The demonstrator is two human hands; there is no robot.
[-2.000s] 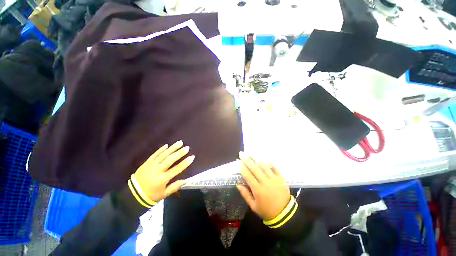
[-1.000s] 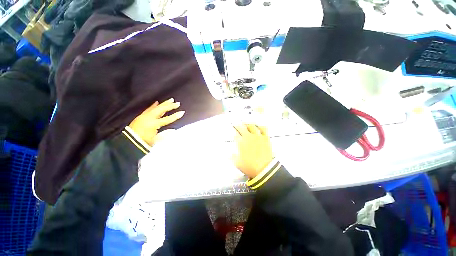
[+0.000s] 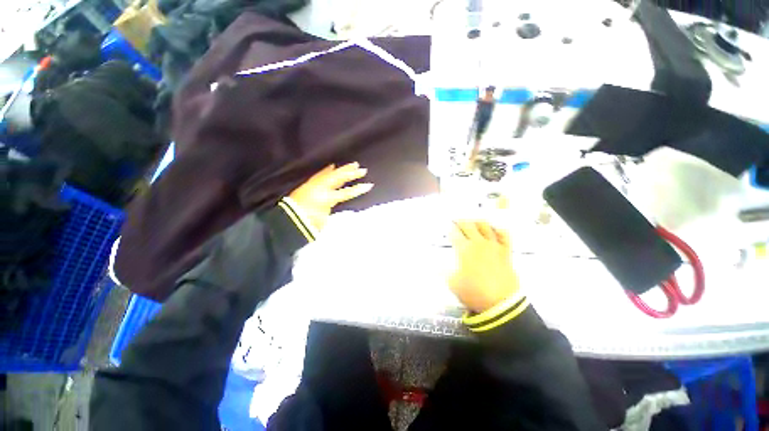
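The dark brown-black garment panel (image 3: 287,143) is spread left of the needle, with white edge strips (image 3: 295,61) along its top. My left hand (image 3: 330,195) lies flat on the panel near its front edge, fingers apart. My right hand (image 3: 482,265) rests on the bright white area in front of the presser foot (image 3: 489,166); its fingers are close together and no held thing shows. The sewing machine (image 3: 523,59) stands behind. Glare hides where the panel edge meets the needle.
A smartphone (image 3: 611,227) lies right of the needle, partly over red-handled scissors (image 3: 693,268). Black flaps (image 3: 666,122) lie across the machine. Blue crates (image 3: 59,278) stand at left and lower right. A dark cloth pile (image 3: 101,126) is at left. White material (image 3: 274,345) hangs at the table's front.
From two seconds ago, both hands and the panel's front edge have moved away from me, toward the needle. In the last second the hands barely moved on the work; the view shifted.
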